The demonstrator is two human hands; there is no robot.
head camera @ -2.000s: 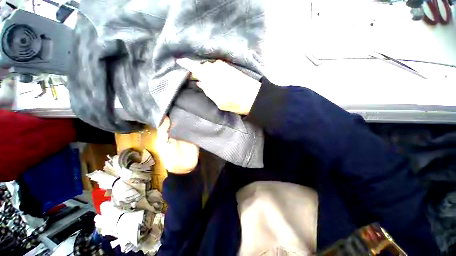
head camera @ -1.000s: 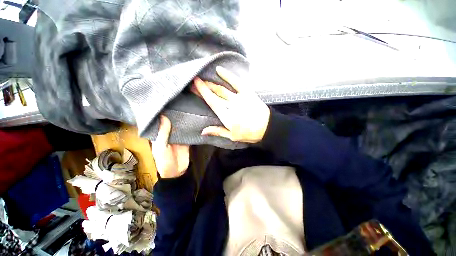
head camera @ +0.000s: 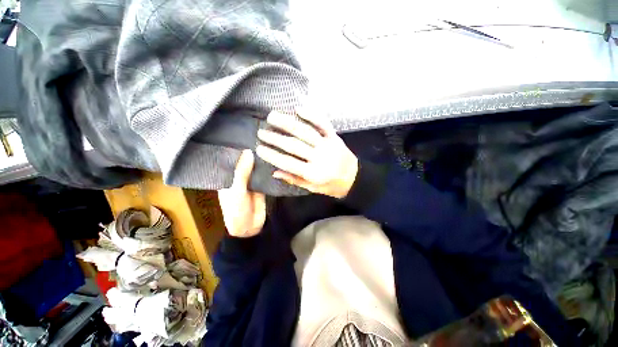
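Note:
The grey quilted jacket body (head camera: 203,34) lies over the table's left part and hangs over its near edge. Its hem rib (head camera: 196,108) stands open in a loop, with the smooth darker lining (head camera: 230,129) showing inside. My left hand (head camera: 242,203) holds the near side of the rib, thumb on the inner face, fingers hidden behind the cloth. My right hand (head camera: 308,154) lies on the inside of the rib at its right end, fingers slightly spread and pointing left; whether it grips the cloth is hard to tell.
Thin dark pointed tweezers (head camera: 478,32) and a dark thread (head camera: 400,34) lie on the white table (head camera: 406,74). Dark grey work pieces (head camera: 549,183) hang at right. Tied rib bundles (head camera: 146,271) and a cardboard box (head camera: 193,223) are at lower left.
The view has shifted, so the jacket sits further left. The rib has opened wider and its long flap is folded up. My right hand has moved down from the outer cloth onto the inner rib.

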